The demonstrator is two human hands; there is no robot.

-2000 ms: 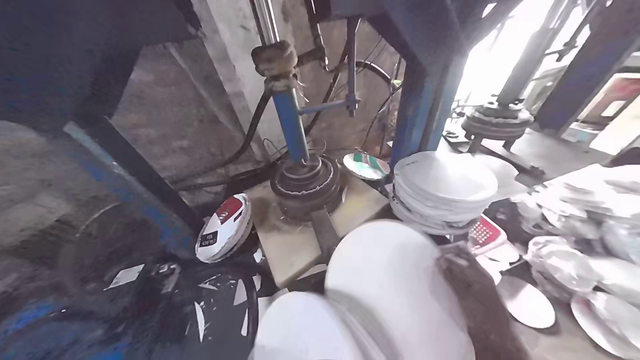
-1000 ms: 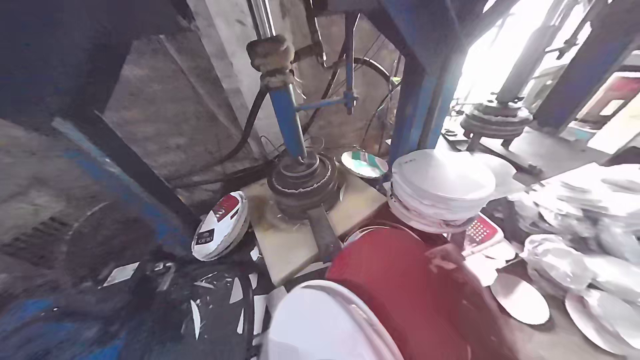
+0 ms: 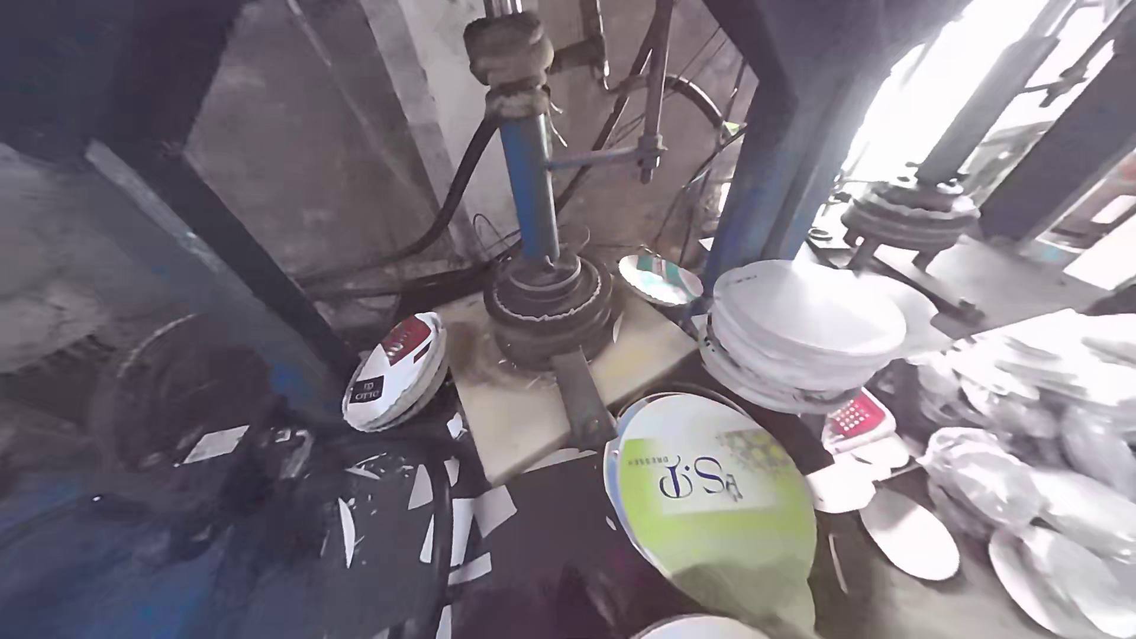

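Neither my left hand nor my right hand can be made out. Near the lower middle lies an oval sheet printed green and white with lettering (image 3: 719, 506), its lower part in shade, with other sheets' edges showing under it. The rim of a white round piece (image 3: 701, 628) shows at the bottom edge. Behind them, a round metal press die (image 3: 548, 306) under a blue press rod (image 3: 530, 182) rests on a pale square board (image 3: 510, 435). A flat metal handle (image 3: 581, 399) sticks out from the die towards me.
A stack of white oval pieces (image 3: 808, 311) stands right of the board, a printed stack (image 3: 397, 373) left of it. A green-and-white oval piece (image 3: 661, 279) lies behind. Plastic-wrapped pieces (image 3: 985, 479) crowd the right. Blue frame posts (image 3: 781, 169) flank the press; paper scraps (image 3: 493, 510) lie in front.
The large white pieces, then a red sheet, filled the lower middle earlier; now the green-and-white printed sheet shows there. The brownish blurred shape at their right side is gone.
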